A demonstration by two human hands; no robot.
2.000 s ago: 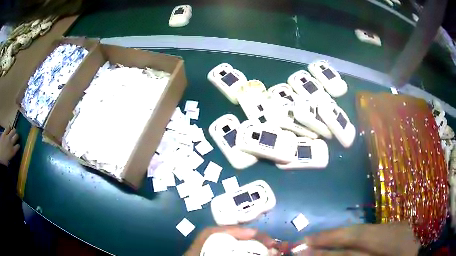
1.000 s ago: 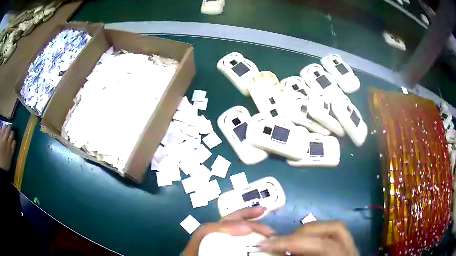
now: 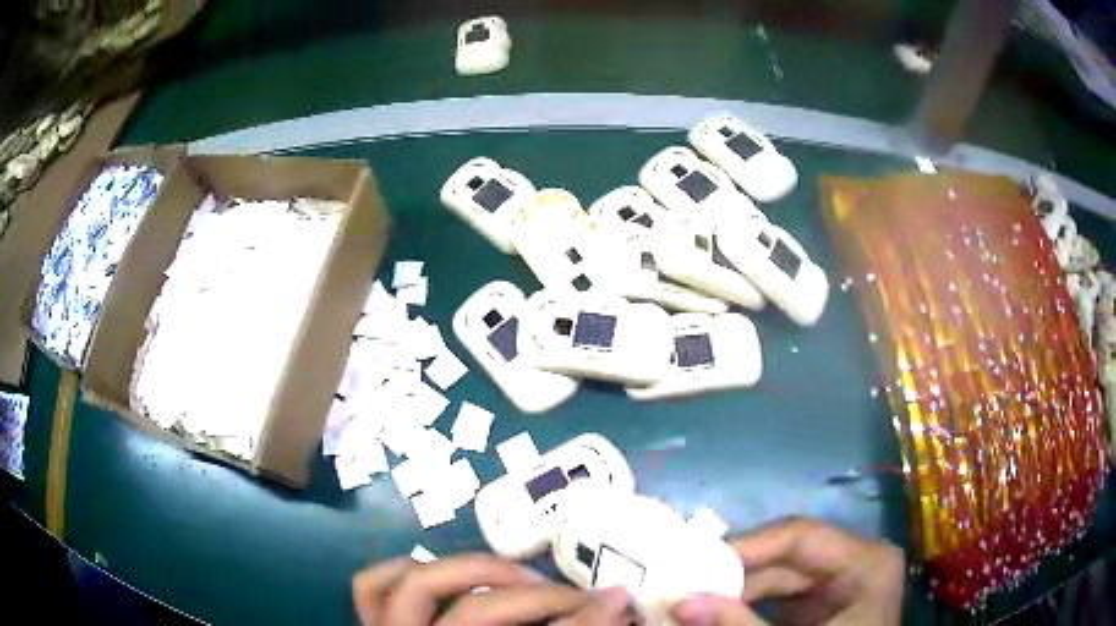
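A cream housing [image 3: 667,556] is held tilted at the bottom edge, its face with a square recess partly showing. My left hand [image 3: 471,593] grips its lower left, cut off by the frame edge. My right hand [image 3: 814,575] holds its right side, thumb on the lower rim. Another cream housing [image 3: 508,508] lies just behind, partly covered by the held one. Loose white square pads [image 3: 410,404] lie scattered left of it. One pad [image 3: 706,523] shows partly behind the held housing. Whether a lead is in my fingers cannot be told.
A cardboard tray [image 3: 321,324] with white and blue-white pieces stands left. Waiting housings [image 3: 722,355] overlap at centre. An orange-red lead bundle [image 3: 979,367] lies right, more housings beyond it. Behind the pale rail [image 3: 551,113], the belt carries a housing [image 3: 482,47]. A post stands upper right.
The held housing has been raised and tilted, now overlapping the housing behind it. My right hand has moved from its face to its right side. The view has shifted.
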